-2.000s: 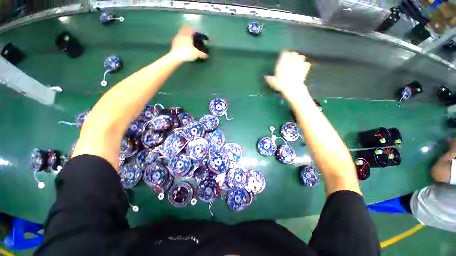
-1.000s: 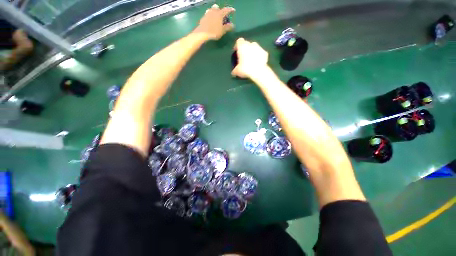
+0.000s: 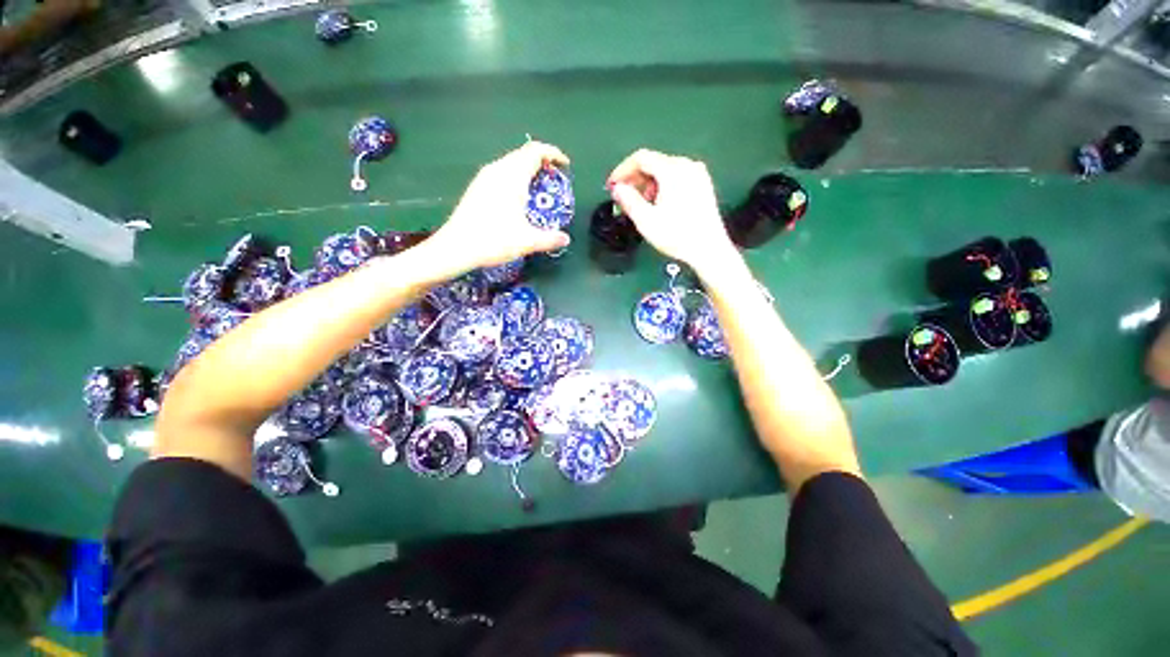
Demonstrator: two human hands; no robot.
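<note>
My left hand holds a round board unit by its edge, its blue-white face showing. My right hand is just to the right, its fingertips at the mouth of an upright black housing, pinching something small and reddish, probably the inner wires. A heap of round board units lies on the green bench in front of me and to the left. Two more board units lie below my right hand, one partly hidden by my forearm. Another black housing stands right of my right hand.
Several black housings group at the right of the bench. The conveyor belt beyond carries spaced housings and board units. A metal bracket is at the left edge. A person's sleeve shows at the right edge.
Both hands have come back from the belt toward the bench. My left hand now shows a board unit in its grip. My right hand is at the mouth of a housing. The view has turned.
</note>
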